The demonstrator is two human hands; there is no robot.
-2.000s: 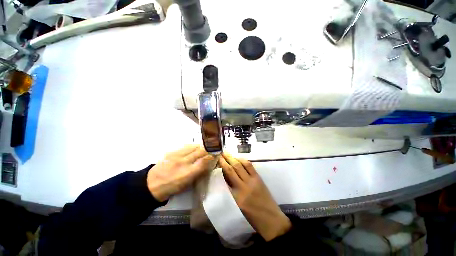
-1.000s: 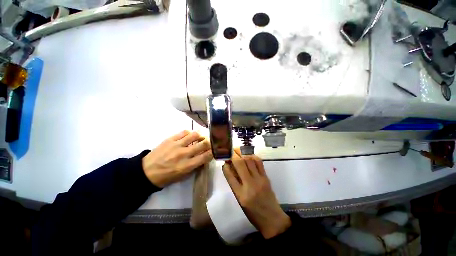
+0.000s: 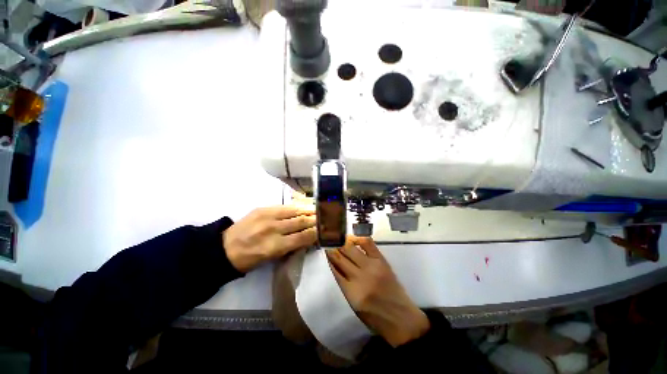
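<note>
A white strip (image 3: 323, 299) lies against a brown-beige fabric band (image 3: 287, 292). Both run from under the sewing machine's front guard and hang over the table's front edge. My left hand (image 3: 267, 235) lies flat on the work left of the guard, fingertips near the needle area. My right hand (image 3: 368, 279) is right of the white strip, its fingers on the strip's edge just below the shiny take-up guard (image 3: 331, 212). The presser foot, the needle and some fingertips are hidden behind the guard. I cannot tell whether the fingers pinch the fabric.
The white machine head (image 3: 468, 146) fills the upper right, with tension knobs (image 3: 402, 219) beside the guard. A blue strip (image 3: 44, 157) with dark items lies at the far left. An orange-handled tool (image 3: 635, 247) is at the far right. Fabric pieces (image 3: 541, 343) are heaped below the table.
The view has shifted slightly. My left hand first moved a little away from the strips, then came back against them beside the guard. The brown-beige band now bulges more to the left.
</note>
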